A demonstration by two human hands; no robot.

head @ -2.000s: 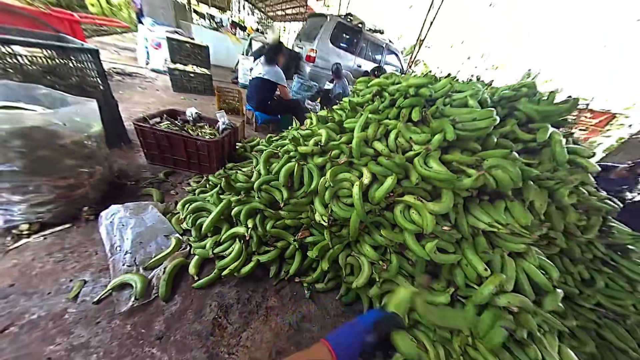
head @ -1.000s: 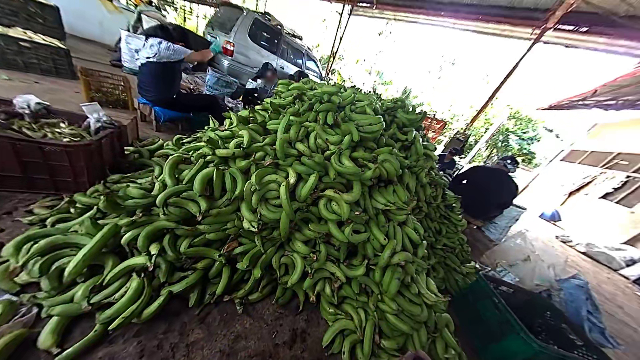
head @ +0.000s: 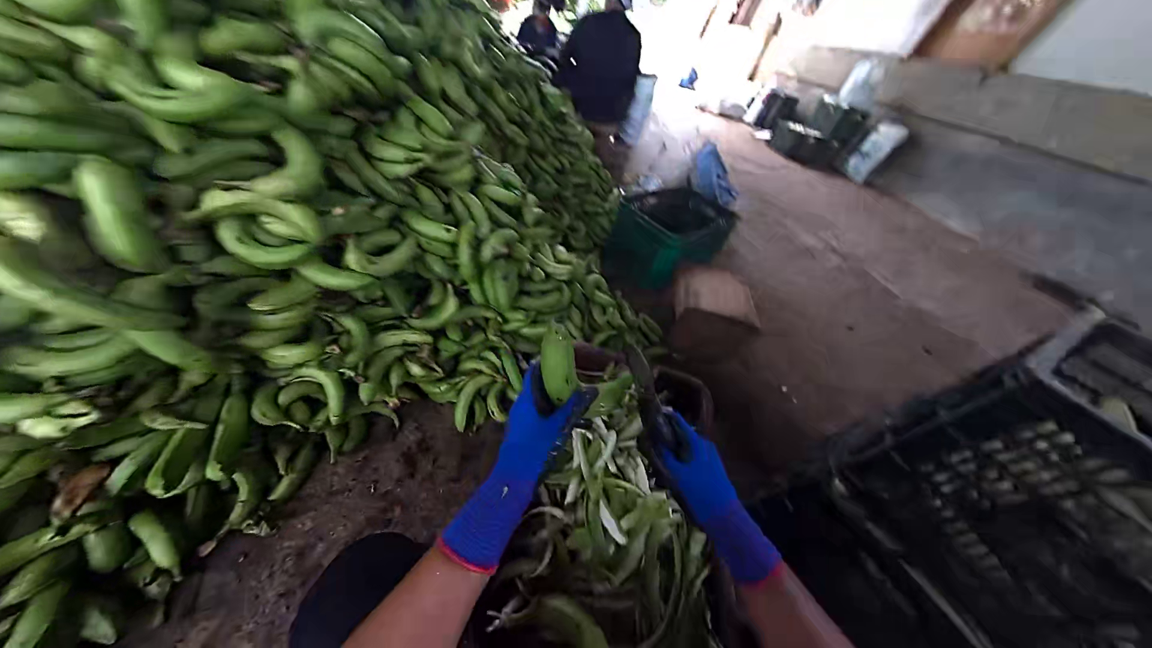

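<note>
My left hand [head: 531,432], in a blue glove with a red cuff edge, is closed around a green plantain or banana [head: 559,364] that points up. To its right, my right hand [head: 697,472], gloved the same way, grips a dark, long blade-like tool [head: 644,387], probably a knife, its blade upright and blurred. Below and between the hands lie green and whitish peels [head: 621,540], heaped in a container whose reddish-brown rim shows only partly. A large pile of green plantains or bananas [head: 387,225] rises at the left and reaches close to my left hand.
A green crate [head: 670,236] stands beyond my hands, with a brown block [head: 715,295] before it. Black plastic crates [head: 990,486], one holding pale pieces, stand at the right. A person in dark clothing [head: 600,63] is behind the pile. More containers [head: 819,126] sit farther back.
The view has swung far right and down. Two seconds ago one blue-gloved hand was at the pile's front edge; now both hands are above the peels, holding a fruit and a tool.
</note>
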